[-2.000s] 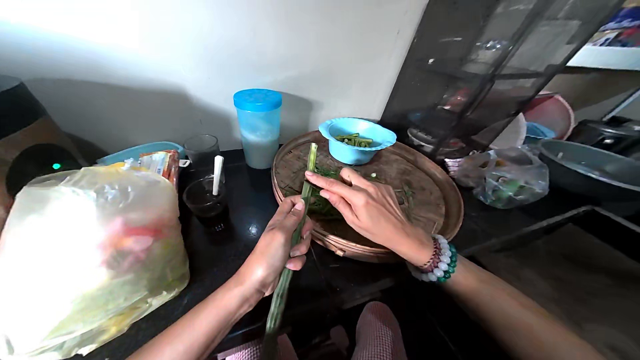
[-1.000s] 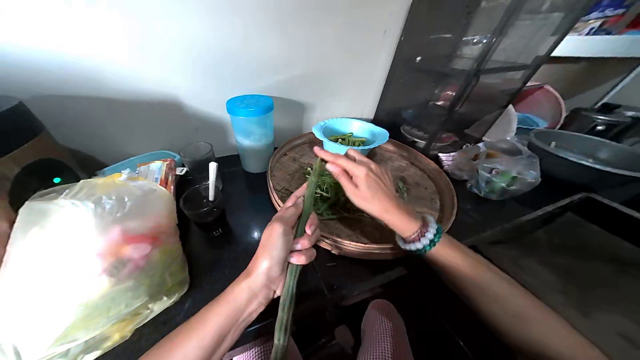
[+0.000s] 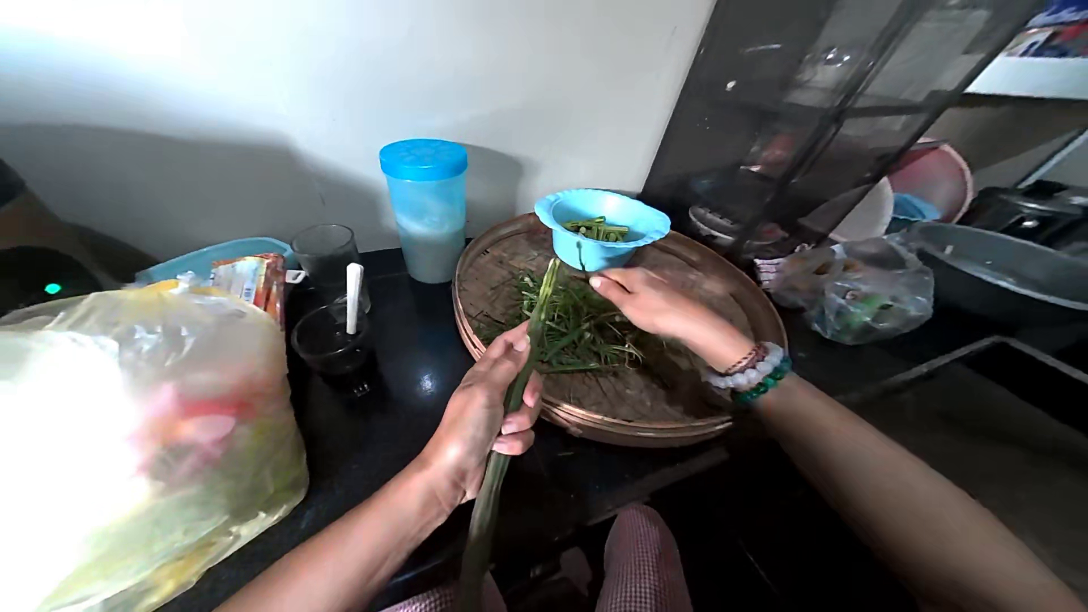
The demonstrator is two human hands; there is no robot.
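Observation:
My left hand is closed around a long green drumstick pod, whose pale, peeled upper end points up over a round woven bamboo tray. To the right of that end, my right hand pinches a thin dark strip in front of a light-blue scalloped bowl. Short cut green pieces lie in the bowl, which stands at the back of the tray. Below and left of my right hand, a loose heap of green peelings covers the tray's middle.
A filled plastic bag stands at left. Behind it are a dark glass cup with a white-handled utensil, a clear glass and a blue-lidded tumbler. At right are a knotted plastic bag and a grey basin.
My right hand has moved away from the pod's upper end, to its right. The pod's tip, covered by my right fingers a second ago, shows now. My left hand still holds the pod.

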